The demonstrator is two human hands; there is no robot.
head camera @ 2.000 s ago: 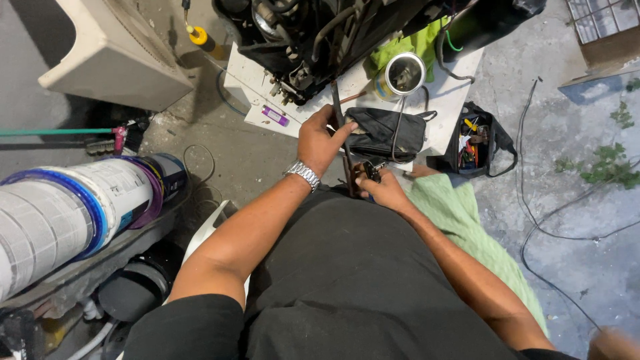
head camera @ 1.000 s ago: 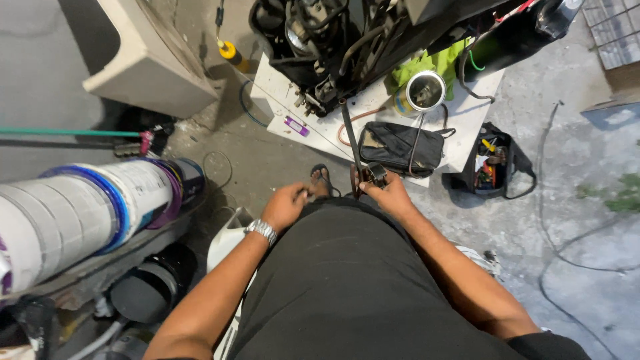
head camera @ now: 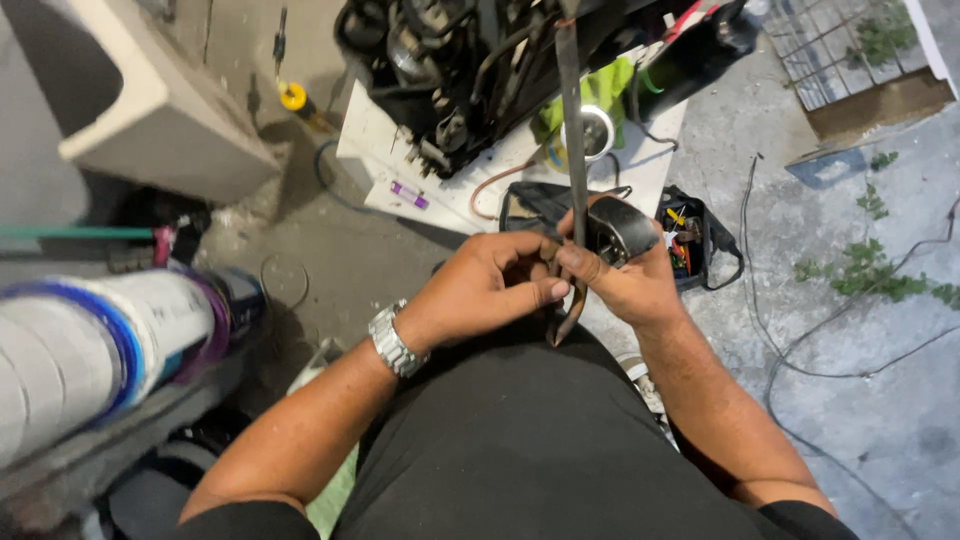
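My right hand point(head camera: 634, 274) grips a dark metal part with a curved cover point(head camera: 621, 225), its thumb pressing against a long flat dark strap or bar point(head camera: 573, 135). This long piece runs up toward the greasy engine-like machine point(head camera: 442, 75), and its lower end bends near my lap. My left hand point(head camera: 502, 277), below a silver watch, has its fingertips at the lower part of the strap or bar; whether they pinch it is hard to tell. Behind my hands lies a black pouch point(head camera: 529, 202), partly hidden. An open can point(head camera: 598, 133) stands beyond it.
Under the machine is a white board point(head camera: 360, 142) with a purple-labelled item point(head camera: 409, 195). A black tool bag point(head camera: 701, 259) sits on the floor at right, near loose cable point(head camera: 750, 300). Stacked buckets point(head camera: 90, 345) are at left, below a beige plastic piece point(head camera: 180, 127). A yellow-handled tool point(head camera: 294, 97) lies nearby.
My left hand, apart from the long piece one second ago, has come back to it beside my right hand. The dark metal part and long piece now appear raised closer to the camera.
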